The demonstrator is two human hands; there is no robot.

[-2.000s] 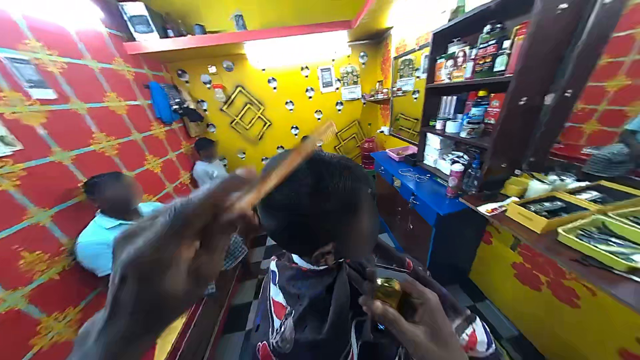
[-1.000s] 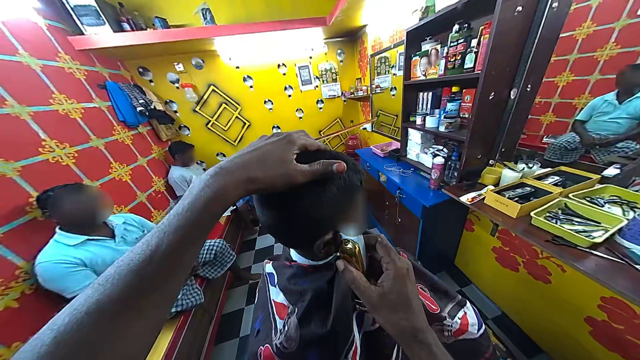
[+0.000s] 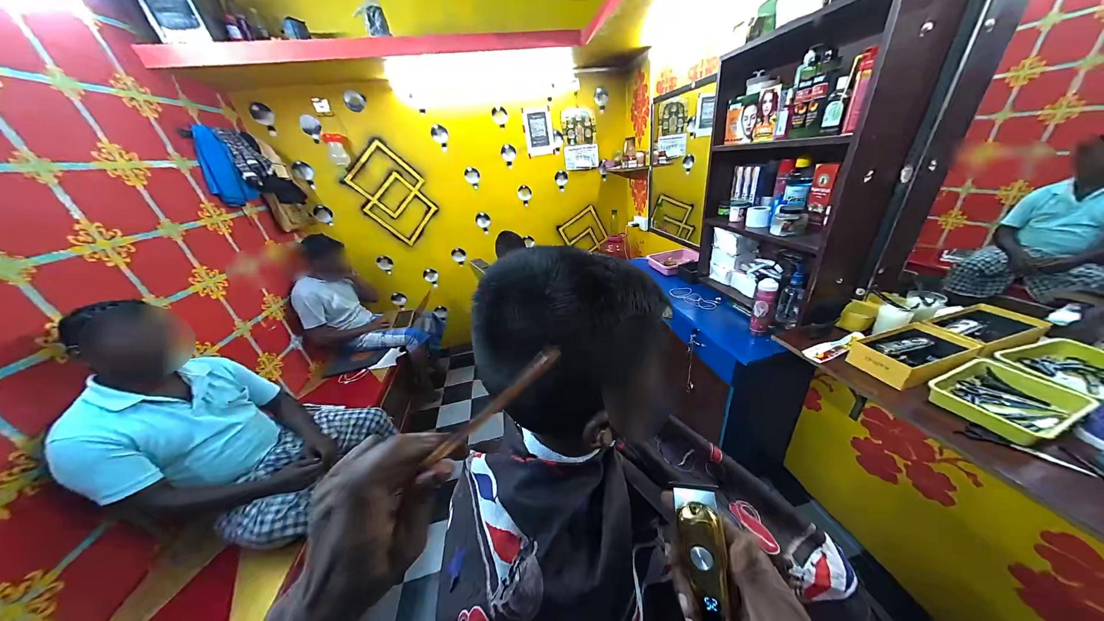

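Observation:
A seated person with short dark hair (image 3: 552,319) faces away from me, wearing a dark patterned barber cape (image 3: 561,535) with a white strip at the neck. My left hand (image 3: 371,517) grips a brown comb (image 3: 496,405), seen nearly edge-on, its tip in front of the back of the head. Low on the right, my right hand (image 3: 742,569) holds a gold hair clipper (image 3: 701,552) upright. Its metal blade points up, apart from the hair, beside the caped shoulder. A small display glows on its body.
Two people sit along the left wall on a bench (image 3: 345,388). At right, a counter (image 3: 1018,457) bears yellow trays (image 3: 1005,401) of tools and boxed clippers (image 3: 914,349). Behind it stand a dark shelf (image 3: 780,145) of bottles and a blue cabinet top (image 3: 733,332).
My left hand has left the top of the head and moved down and left, with the comb visible again. My right hand has lowered the clipper away from beside the ear.

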